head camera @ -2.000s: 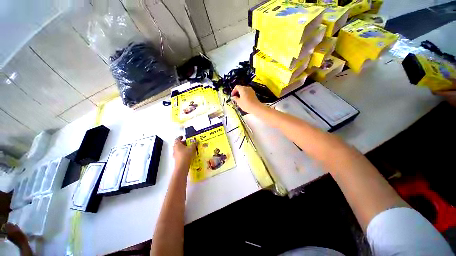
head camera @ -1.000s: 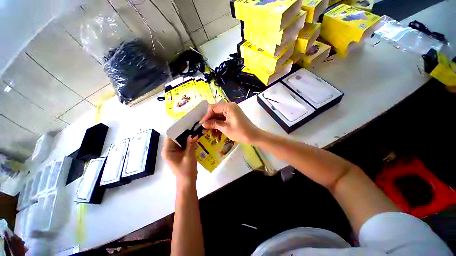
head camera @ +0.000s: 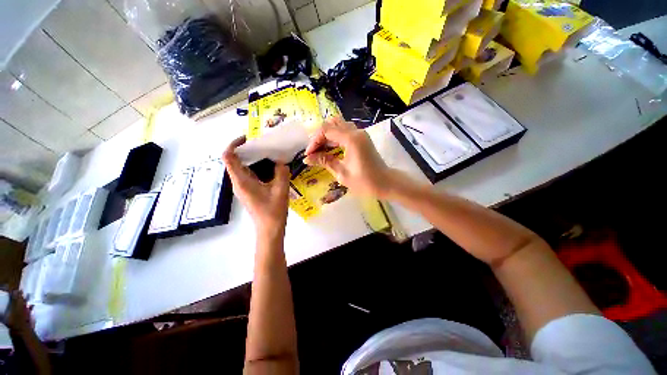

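A yellow printed carton (head camera: 313,196) is held flat above the bench, its pale top flap (head camera: 274,144) raised. My left hand (head camera: 257,184) grips the carton at the flap's left side, thumb near the dark band. My right hand (head camera: 345,155) is at the flap's right side, fingers pinched on a thin black strap (head camera: 298,162) at the dark band. The strap's ends are hidden by the fingers. Behind lie flat yellow cartons (head camera: 281,108) in an overlapping stack.
Black inner boxes with white tops stand right (head camera: 479,116) and left (head camera: 202,192). Finished yellow cartons (head camera: 413,64) are stacked at back. Loose black straps (head camera: 349,73), a bagged dark bundle (head camera: 201,62) and white trays (head camera: 62,253) lie around. A red stool (head camera: 622,275) is below right. Another person's arm shows lower left.
Two seconds ago the carton lay on the bench and my right hand was at the strap pile. Both hands are now at its raised flap, which has tilted flatter over the last second.
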